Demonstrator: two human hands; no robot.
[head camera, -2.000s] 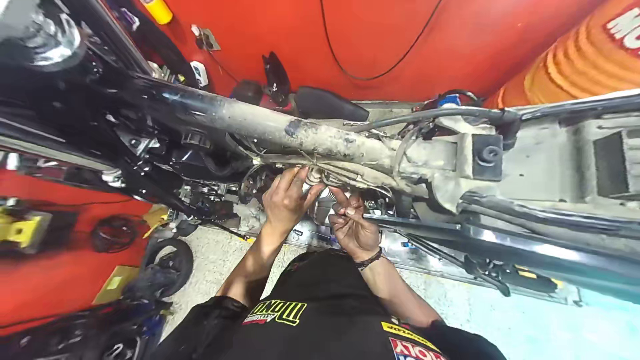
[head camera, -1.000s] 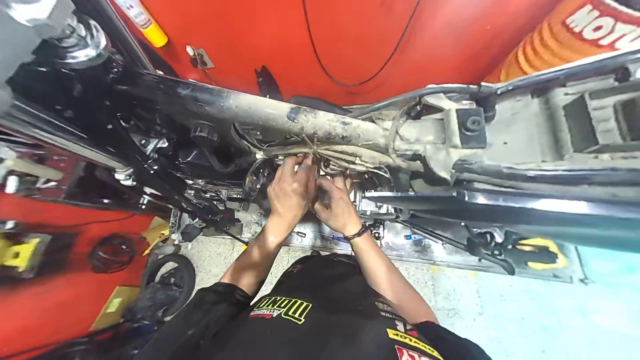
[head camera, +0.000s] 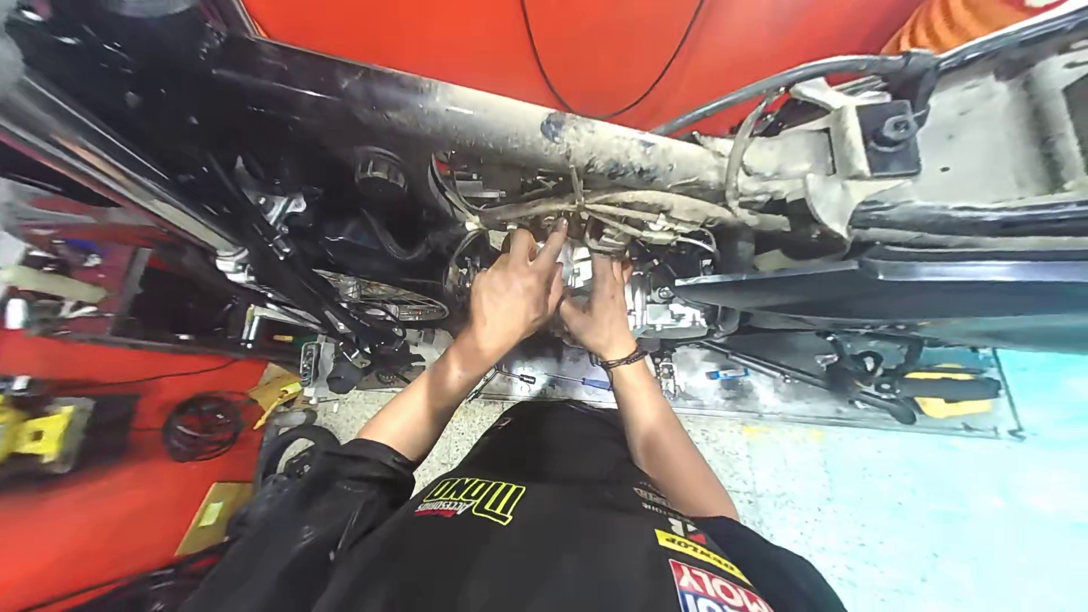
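Observation:
A motorcycle's dirty frame tube (head camera: 586, 144) runs across the view, with a wiring harness (head camera: 671, 204) tied along its underside. Just below the harness, my left hand (head camera: 514, 293) reaches in among the parts at the engine, its index finger extended upward. Close beside it on the right is my right hand (head camera: 602, 310), its fingertips up under the harness and a dark bracelet at the wrist. The silvery engine (head camera: 671, 314) shows to the right of that hand. What the fingertips touch is partly hidden, and whether either hand grips something cannot be told.
A dark side panel (head camera: 892, 293) juts out at the right. Below the engine lies a metal lift platform (head camera: 765, 382) bearing a screwdriver (head camera: 578, 382) and a small blue item (head camera: 728, 374). The fork tube (head camera: 119, 174) crosses the upper left. A coiled cable (head camera: 202, 427) hangs at the left.
The view has shifted closer to the frame tube. My hands were working close together under the harness; my left index finger now points upward, and more of the engine shows between and beside the hands.

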